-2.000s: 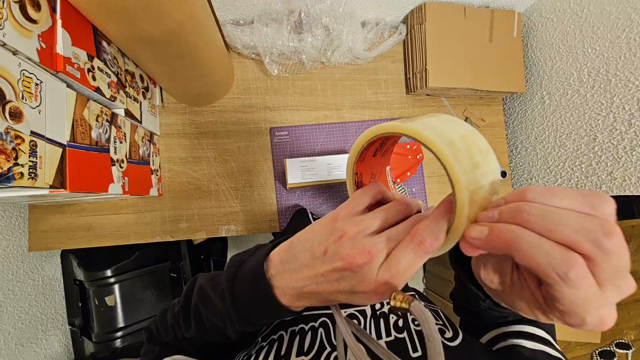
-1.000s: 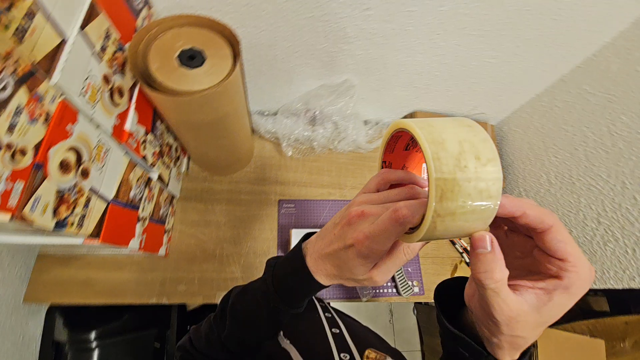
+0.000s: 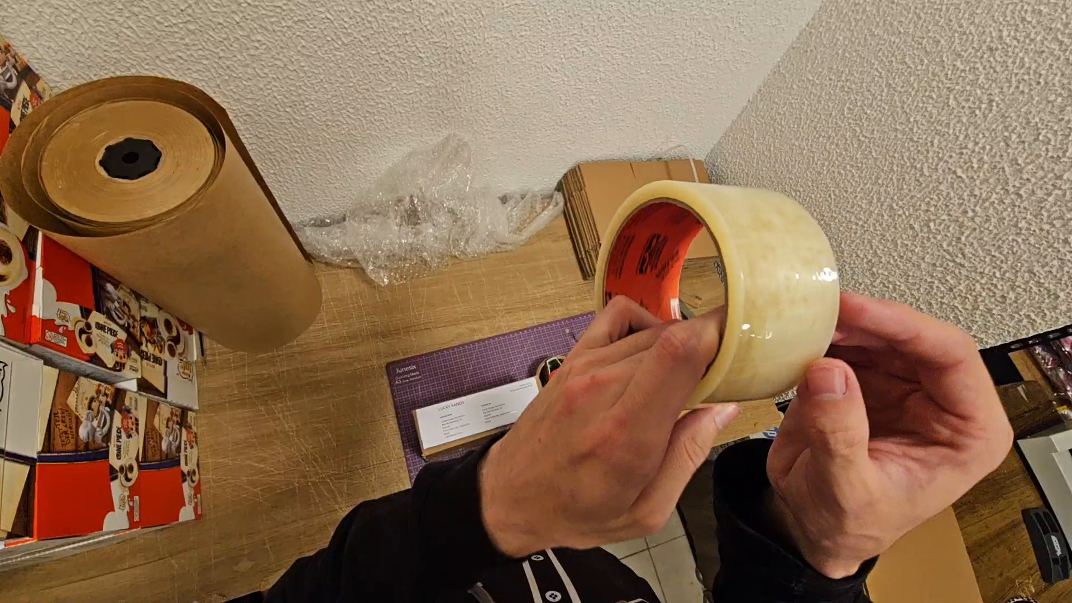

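A wide roll of clear packing tape (image 3: pixel 766 285) with a red printed core is held up in front of me. My left hand (image 3: pixel 615 419) grips it, with fingers inside the core and the thumb below the rim. The fingertips and thumb of my right hand (image 3: pixel 879 427) touch the outer face of the roll at its right side. Beneath my left hand, a purple cutting mat (image 3: pixel 494 356) lies on the wooden table (image 3: pixel 293 444). On the mat rests a small box with a white printed label (image 3: pixel 473 414), partly hidden by my left sleeve.
A large roll of brown kraft paper (image 3: pixel 193 226) stands at the left, beside stacked red and white printed boxes (image 3: pixel 84 494). Crumpled bubble wrap (image 3: pixel 435 218) lies against the back wall. Flattened cardboard boxes (image 3: pixel 620 193) stand in the back corner.
The tape roll has been turned so that more of its outer face shows. My right fingers have moved along that face. The view has tilted up and shifted.
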